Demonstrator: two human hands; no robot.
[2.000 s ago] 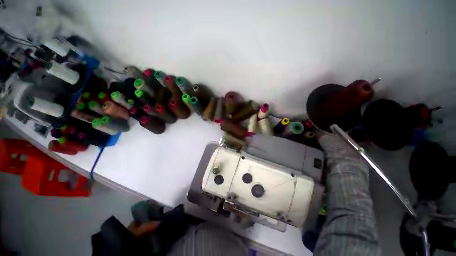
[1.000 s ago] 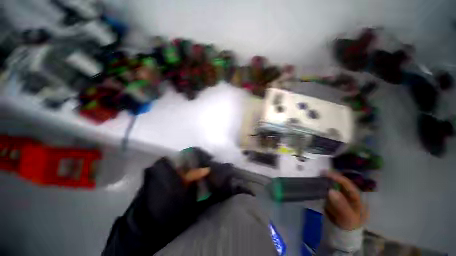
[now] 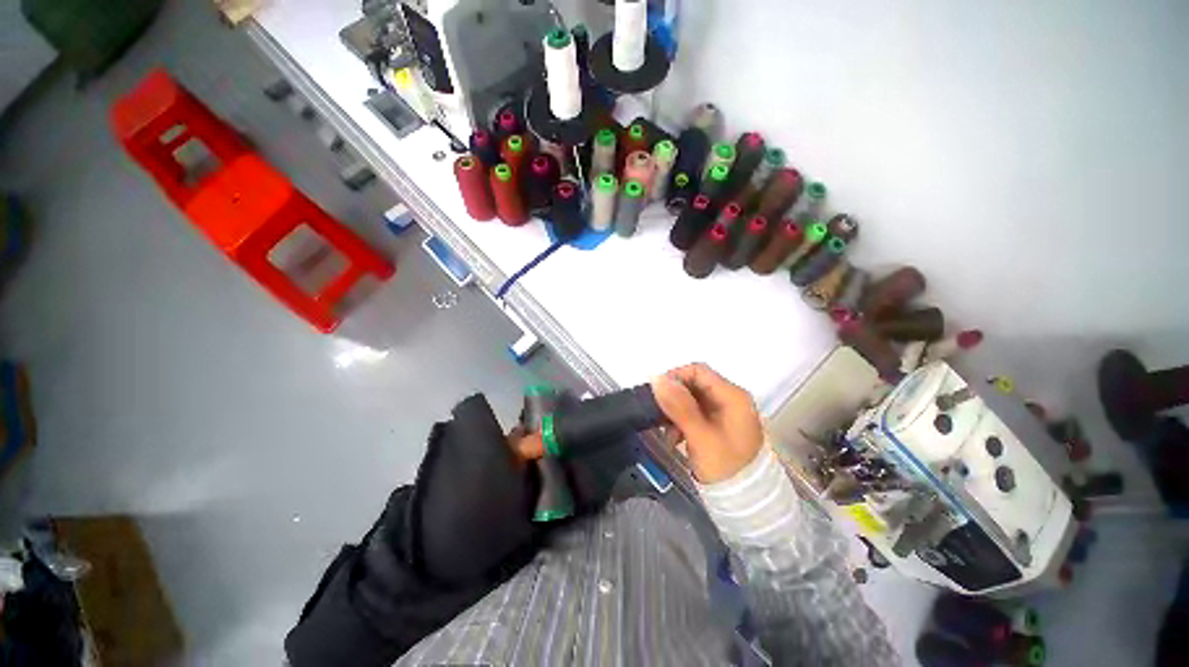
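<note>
My right hand holds a dark thread cone by one end. The cone lies sideways, its green end pointing left against the dark garment. My left hand shows only as a few fingers, the rest hidden by cloth and cones. It holds grey cones with green ends, one above and one below its fingers. The black garment drapes over my left arm and hangs to the lower left.
A white sewing machine stands at the right of the white table. Many cones stand along the wall. Another machine is at the top. A red stool lies on the grey floor at left.
My right hand has come from the cones behind the machine with a dark cone and moved left to my left hand and the garment. The view has turned, showing more floor and the red stool.
</note>
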